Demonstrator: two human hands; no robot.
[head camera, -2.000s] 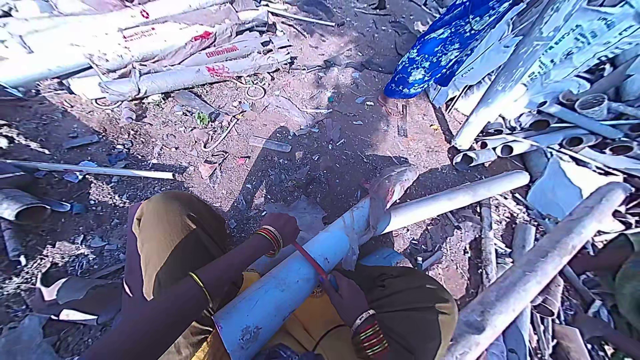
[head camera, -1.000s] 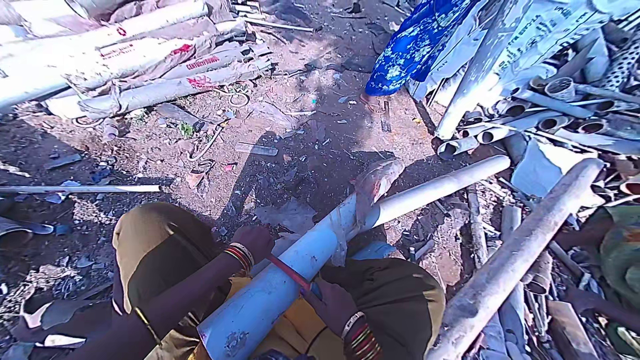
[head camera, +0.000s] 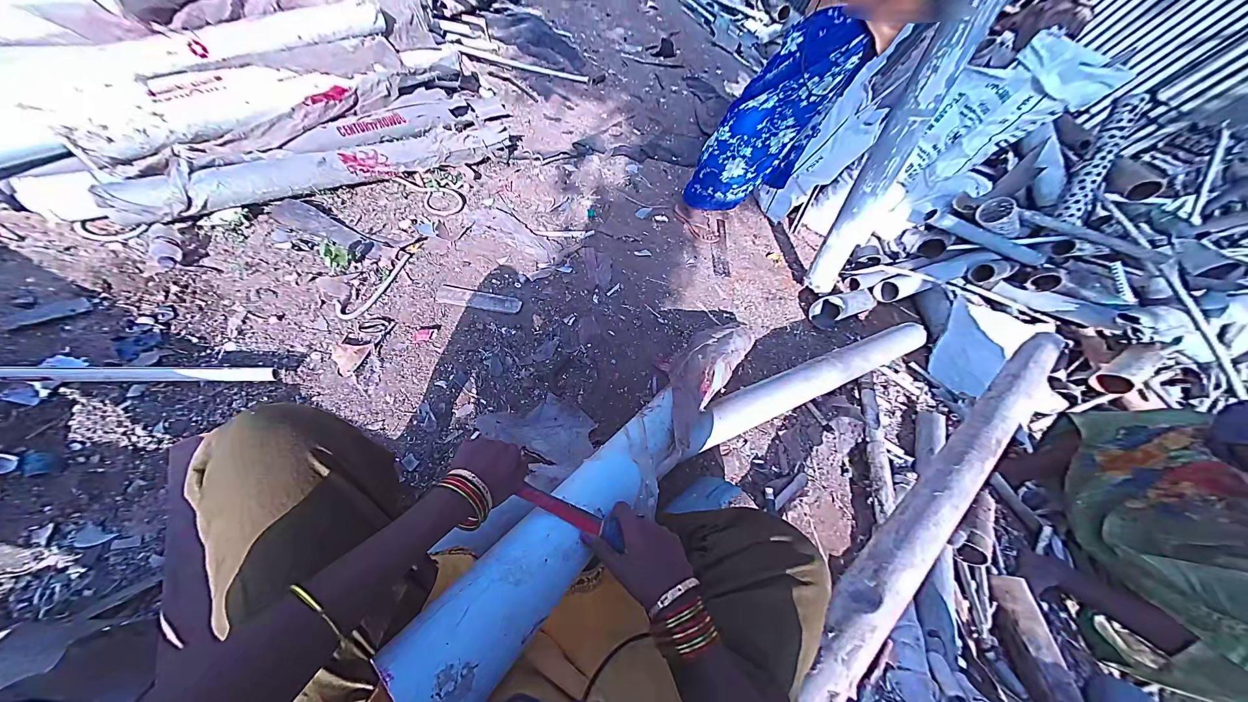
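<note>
A thick pale plastic pipe (head camera: 546, 556) lies slanting across my lap, with crumpled clear plastic film (head camera: 704, 375) around its far end. A red flat blade or strip (head camera: 561, 509) rests across the top of the pipe. My left hand (head camera: 490, 468) is closed on its left end, beside the pipe. My right hand (head camera: 643, 556) grips its other end, where a small dark blue part shows by the fingers. Both wrists wear bangles. A thinner white pipe (head camera: 819, 385) extends beyond the far end of the thick one.
Film-wrapped pipes (head camera: 292, 180) lie stacked at upper left. A heap of cut pipes (head camera: 1043, 263) fills the upper right. A long weathered pipe (head camera: 926, 517) slants at my right, near a person in green patterned cloth (head camera: 1160, 517). Another person in a blue skirt (head camera: 770, 117) is ahead.
The plastic pipe stays across my lap, and both hands remain on the red strip. The view has shifted slightly, with more of the person in blue in sight.
</note>
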